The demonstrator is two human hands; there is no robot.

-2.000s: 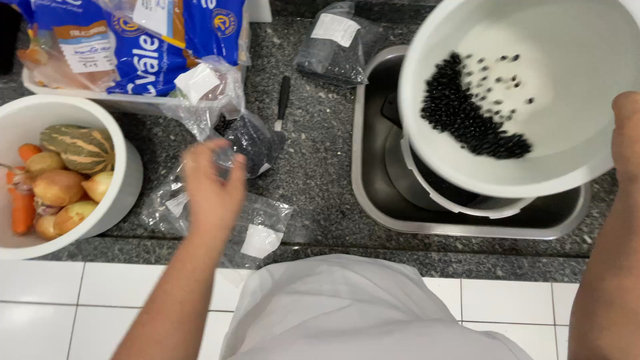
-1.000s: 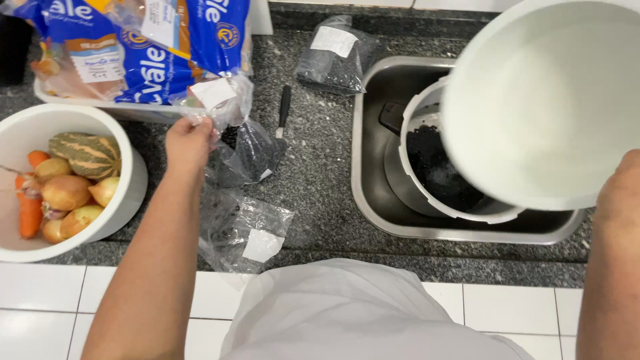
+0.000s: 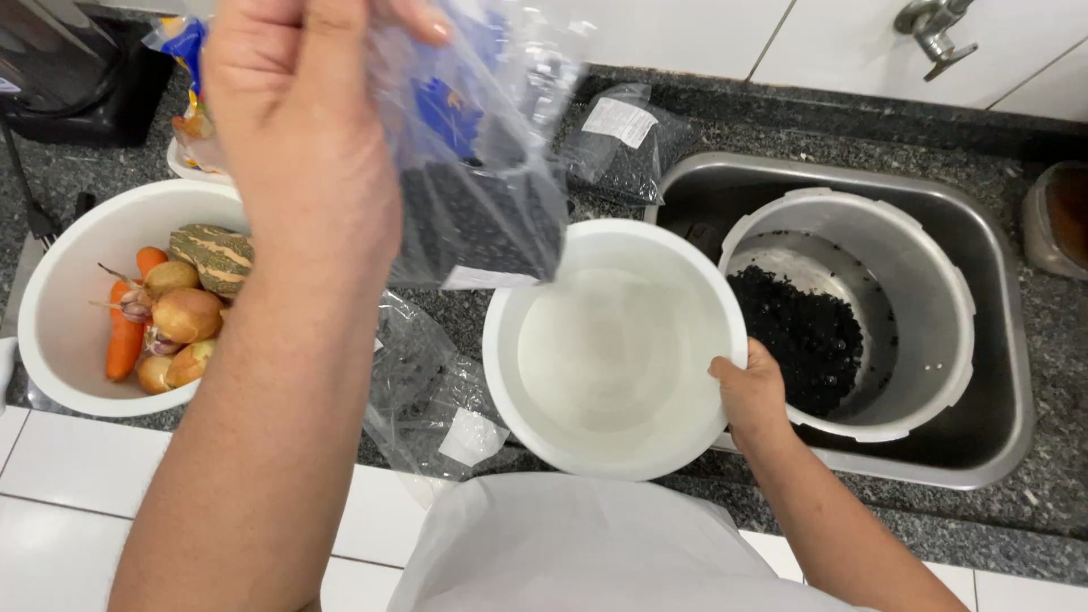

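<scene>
My left hand (image 3: 306,110), raised near the camera, grips the top of a clear plastic bag of black beans (image 3: 480,221). The bag hangs over the left rim of a white plastic basin (image 3: 612,365); its lower edge bears a white label. My right hand (image 3: 752,387) holds that basin by its right rim, and no beans show inside it. To the right, a metal pressure cooker pot (image 3: 926,340) stands in the steel sink, with wet black beans (image 3: 803,340) heaped at its left side.
Left is a white tub (image 3: 51,340) of carrots, onions, garlic and a striped squash. An opened plastic bag (image 3: 416,382) lies on the granite counter. Another bag of black beans (image 3: 625,144) rests behind the basin. The sink's steel rim (image 3: 1011,340) and a wall tap (image 3: 935,38) are at right.
My left hand has lifted the bag of black beans off the counter. The white basin, held by my right hand, has moved left from above the pot to beside the sink. The view has shifted.
</scene>
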